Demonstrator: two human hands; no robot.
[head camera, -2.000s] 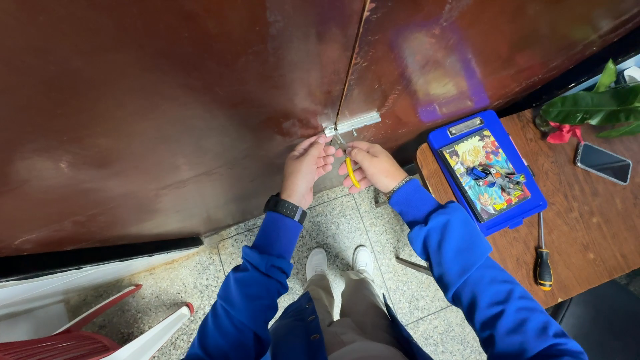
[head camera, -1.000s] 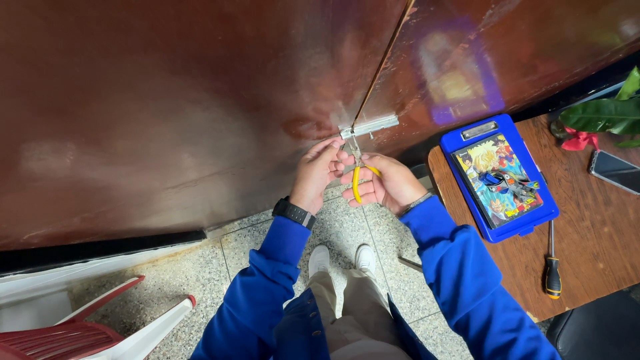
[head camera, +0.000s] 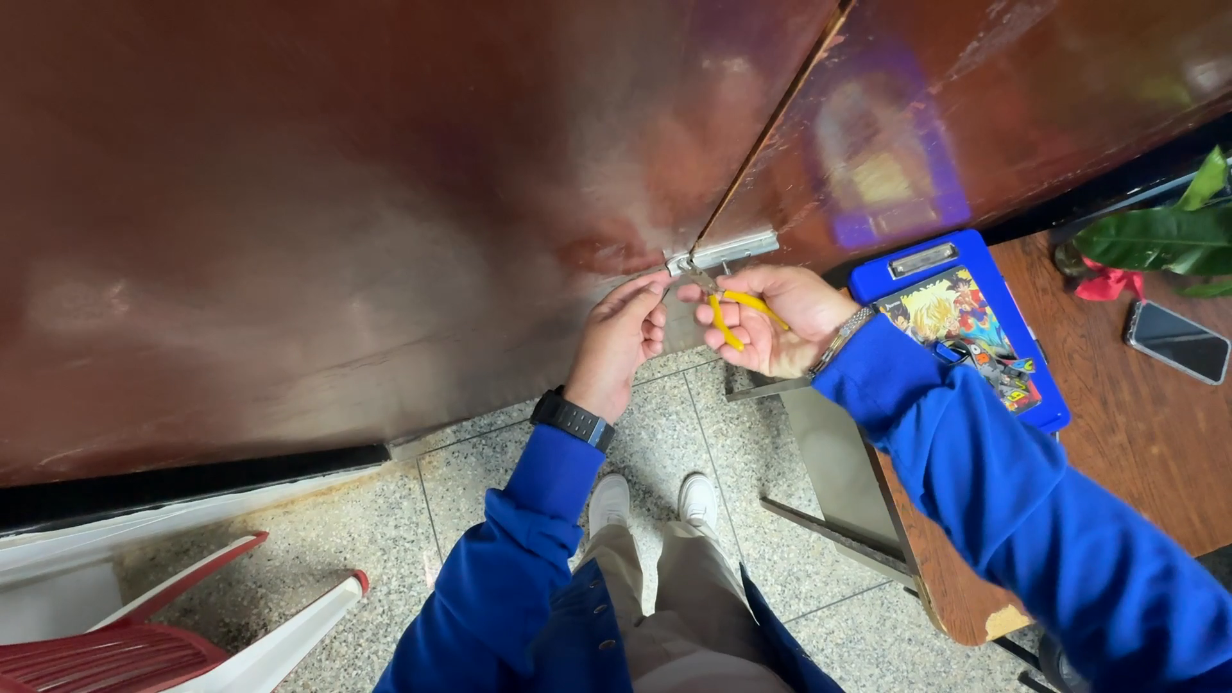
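A metal slide bolt (head camera: 736, 250) is mounted across the seam of a glossy brown door (head camera: 433, 192). My right hand (head camera: 780, 313) holds pliers with yellow handles (head camera: 727, 318), the handles spread and the jaws up at the left part of the bolt. My left hand (head camera: 621, 332) is raised beside the jaws, thumb and index finger together at the bolt's left end. Whether a small part is pinched between those fingertips cannot be told.
To the right, a wooden table (head camera: 1107, 385) bears a blue clipboard case (head camera: 1049, 395) with a colourful printed cover, a smartphone (head camera: 1179, 339) and a leafy plant (head camera: 1160, 241). A red and white chair (head camera: 144, 645) stands at lower left on the speckled floor (head camera: 385, 539).
The yellow handles are spread wider than one second ago, and my right hand has turned more palm up. My left hand remains by the bolt.
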